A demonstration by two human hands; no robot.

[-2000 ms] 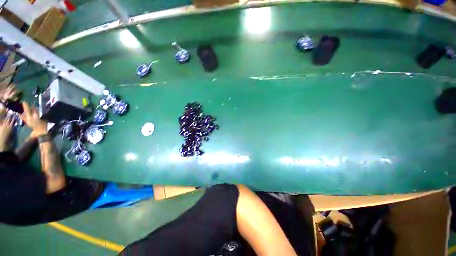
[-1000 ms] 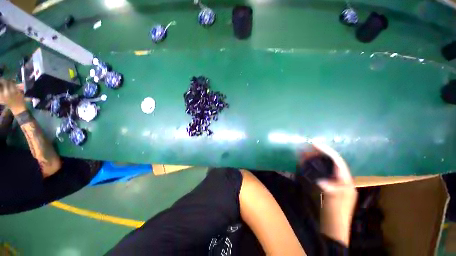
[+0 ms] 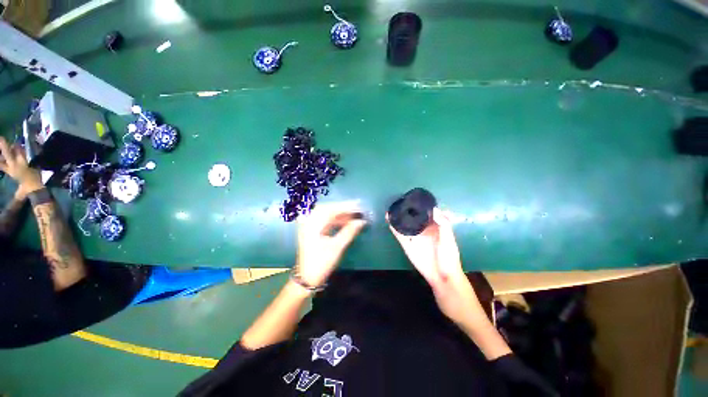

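My right hand [image 3: 432, 246] holds a black cylindrical housing [image 3: 413, 212] above the belt's near edge, with its round end facing the camera. My left hand [image 3: 324, 242] is beside it to the left, apart from the housing. Its thumb and index fingertips are pinched on a small dark part, partly hidden and slightly blurred. A loose pile of small glossy black parts [image 3: 301, 172] lies on the green belt just beyond my left hand.
A white disc [image 3: 219, 174] lies left of the pile. Wired motors [image 3: 125, 186] cluster at left near a grey box [image 3: 74, 124]. More motors and housings [image 3: 404, 39] lie along the far side. A carton [image 3: 633, 333] of housings stands at right. Another worker's arm [image 3: 53, 233] is at left.
My right hand has brought the housing left from near the carton and it now shows clearly. My left hand has come into view between the pile and the housing.
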